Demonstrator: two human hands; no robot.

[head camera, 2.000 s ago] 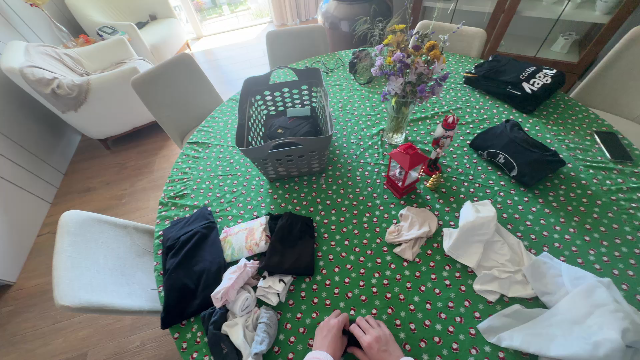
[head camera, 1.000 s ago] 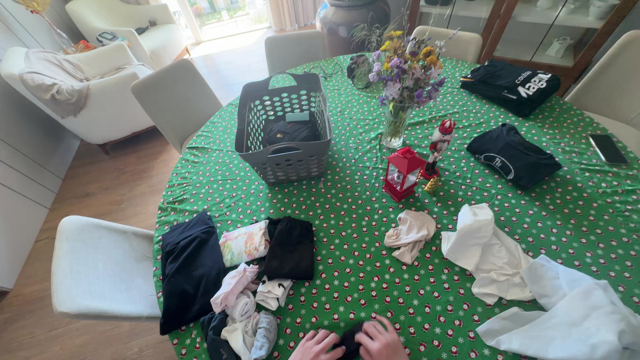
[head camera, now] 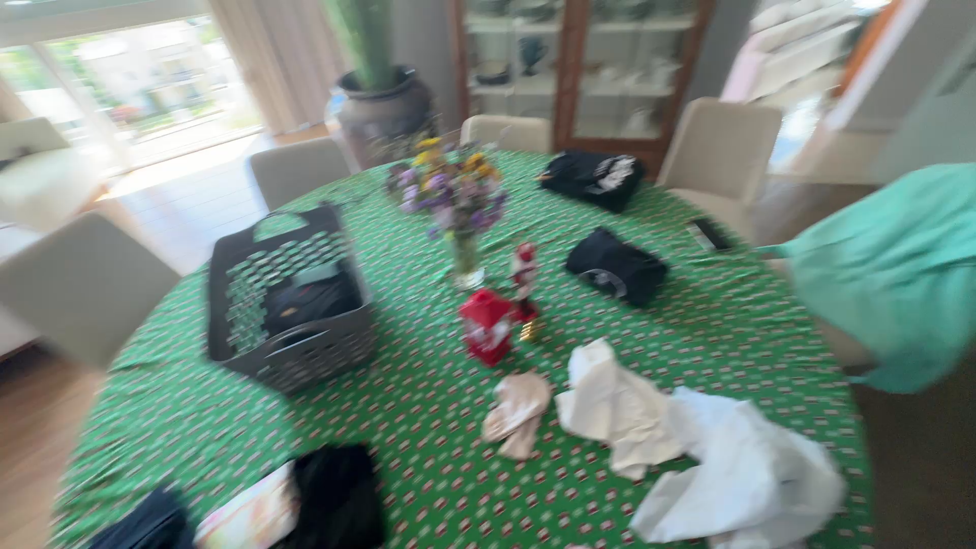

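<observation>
Neither of my hands can be made out in the blurred head view; at most a tiny pinkish patch shows at the bottom edge. A black folded cloth (head camera: 339, 496), a light patterned cloth (head camera: 252, 512) and a dark navy cloth (head camera: 145, 526) lie side by side at the lower left. Near the middle lies a crumpled beige cloth (head camera: 517, 414). To its right are a cream cloth (head camera: 621, 412) and a larger white cloth (head camera: 751, 465), touching each other. A grey plastic laundry basket (head camera: 328, 354) at the left holds dark fabric (head camera: 316, 297).
A red lantern (head camera: 486, 328), a nutcracker figure (head camera: 524, 282) and a glass vase of flowers (head camera: 465, 255) stand mid-table. Dark folded garments (head camera: 616, 267) (head camera: 593, 179) and a phone (head camera: 709, 234) lie beyond. Chairs surround the table; a turquoise cloth (head camera: 900, 267) hangs at right.
The view has swung right and up. My hands, which were on a small black cloth at the table's near edge, have left the view. The turquoise cloth has come into sight.
</observation>
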